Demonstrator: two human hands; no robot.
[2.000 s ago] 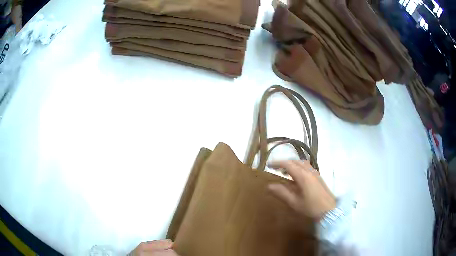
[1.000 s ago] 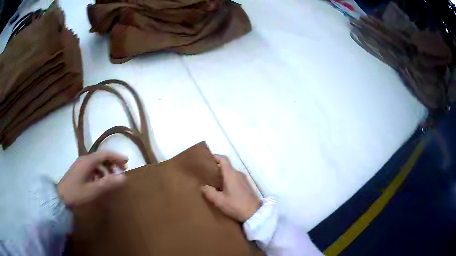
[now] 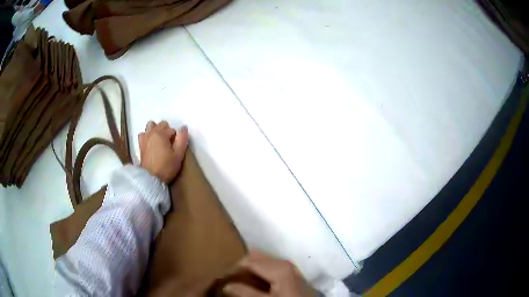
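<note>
A brown tote bag [image 3: 197, 214] lies on the white table in front of me, its two loop handles [image 3: 119, 116] spread flat beyond its top edge. My left hand [image 3: 162, 149] is at the bag's upper right corner, fingers curled on it. My left sleeve crosses the bag and hides part of its body and top edge. My right hand [image 3: 270, 277] is blurred at the bottom of the view, fingers curled around the bag's lower right side, where a fold shows. The bag's bottom is cut off by the frame.
A stack of folded brown bags [image 3: 37, 104] stands at the left, near the handles. A loose brown heap [image 3: 139, 23] lies at the top left. A seam line crosses the white table [image 3: 359, 133]. Beyond its curved right edge is dark floor with a yellow line [image 3: 464, 209].
My view has shifted right and down the bag. My left hand has moved from beside the handles to the upper right corner. My right hand has moved from that corner down to the lower side.
</note>
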